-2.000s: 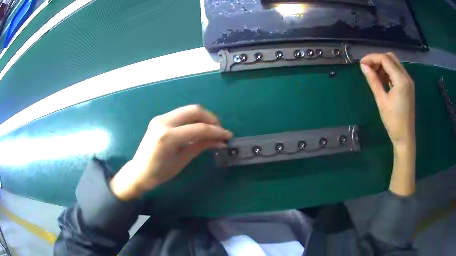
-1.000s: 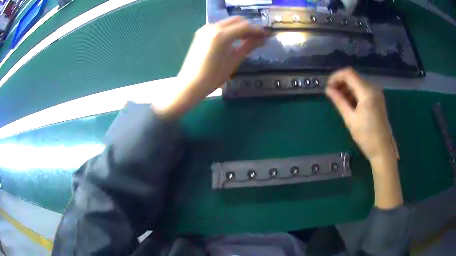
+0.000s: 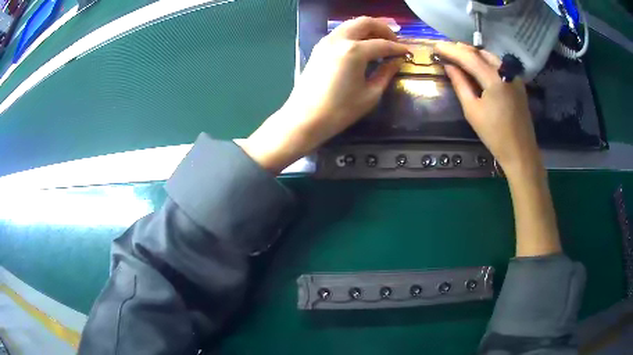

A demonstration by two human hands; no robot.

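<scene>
A lit strip [image 3: 422,61], gold in the lamp light, lies on the glossy black microscope base plate [image 3: 555,111]. My left hand [image 3: 347,76] has thumb and fingertips closed on the strip's left part. My right hand [image 3: 489,93] has its fingertips on the strip's right part. Two round seats show between the hands; the strip's ends are hidden by them. A dark grey strip holder [image 3: 389,162] with several small round metal parts lies along the plate's front edge. Another grey strip holder [image 3: 395,289] with a row of round parts lies nearer me on the green surface.
The white ring-shaped microscope head [image 3: 513,35], with a black knob and a cable, hangs just above and behind my right hand. A thin dark bar [image 3: 622,239] lies at the far right. A silver-white rail [image 3: 90,166] runs across the green bench.
Both hands have moved forward and come together on the lit strip. The view has shifted forward, so the two grey strips sit lower and the microscope head shows.
</scene>
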